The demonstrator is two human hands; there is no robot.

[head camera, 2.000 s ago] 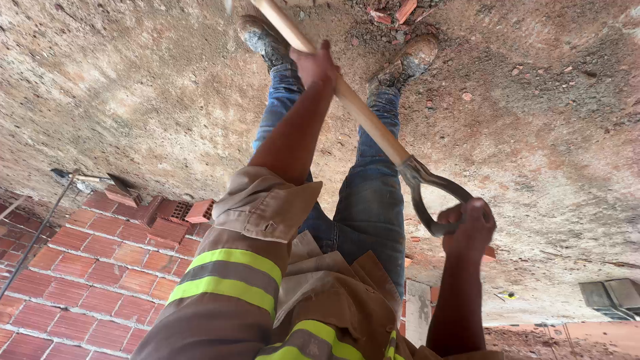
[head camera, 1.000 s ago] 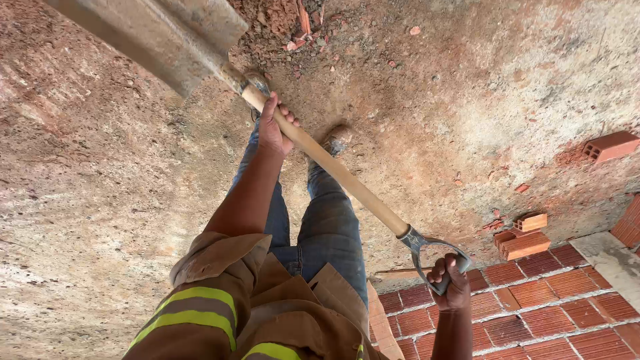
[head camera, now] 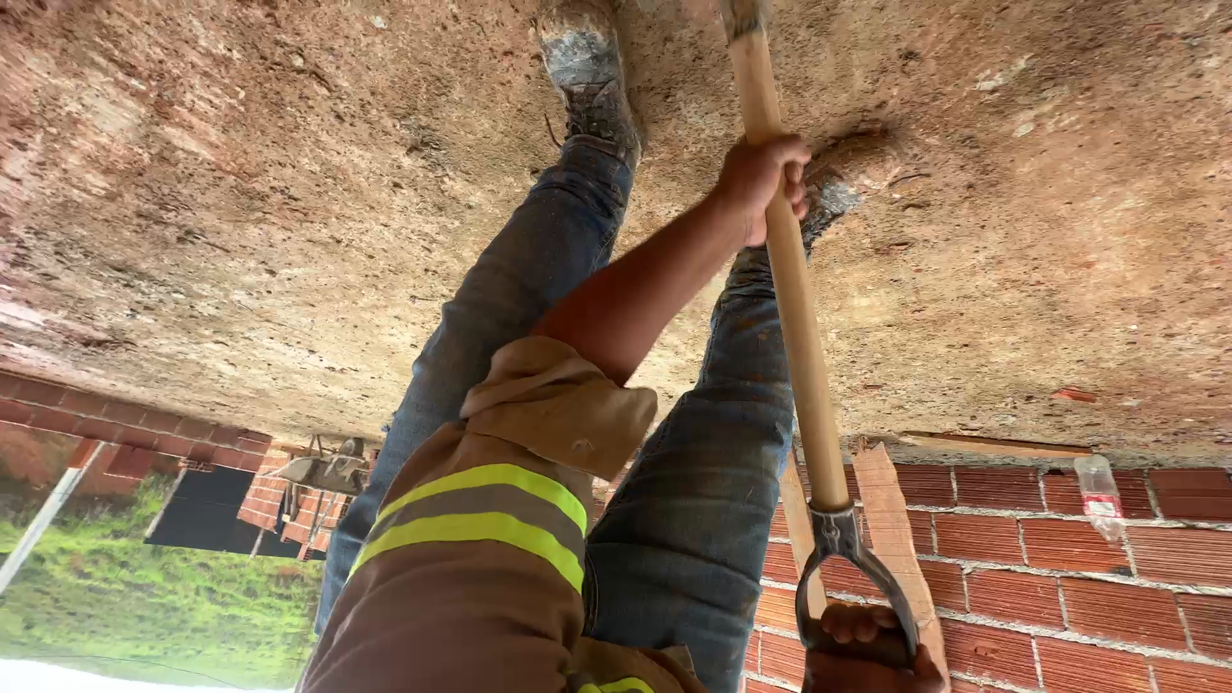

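Observation:
A shovel [head camera: 808, 375] with a pale wooden shaft and a metal D-shaped grip runs down the right half of the head view. My left hand [head camera: 765, 188] is wrapped around the upper shaft, below the metal socket at the top edge. At the bottom right, my right hand [head camera: 871, 640] holds the crossbar of the D-grip [head camera: 852, 558]. The blade is out of view. My legs in dirty jeans stand apart, with one muddy boot [head camera: 582, 63] left of the shaft and the other [head camera: 847, 178] partly behind my left hand.
Rough, dusty ground [head camera: 1011, 279] surrounds my boots. A hollow-brick wall [head camera: 1020, 597] appears at the lower right, near wooden boards [head camera: 895, 529] and a plastic bottle [head camera: 1097, 491]. A wheelbarrow [head camera: 327, 470], inverted in the view, and grass [head camera: 192, 587] lie at the lower left.
The shovel has swung from a diagonal to a nearly upright line in the view, and its blade has left the frame. Both hands still hold it. The view has turned strongly.

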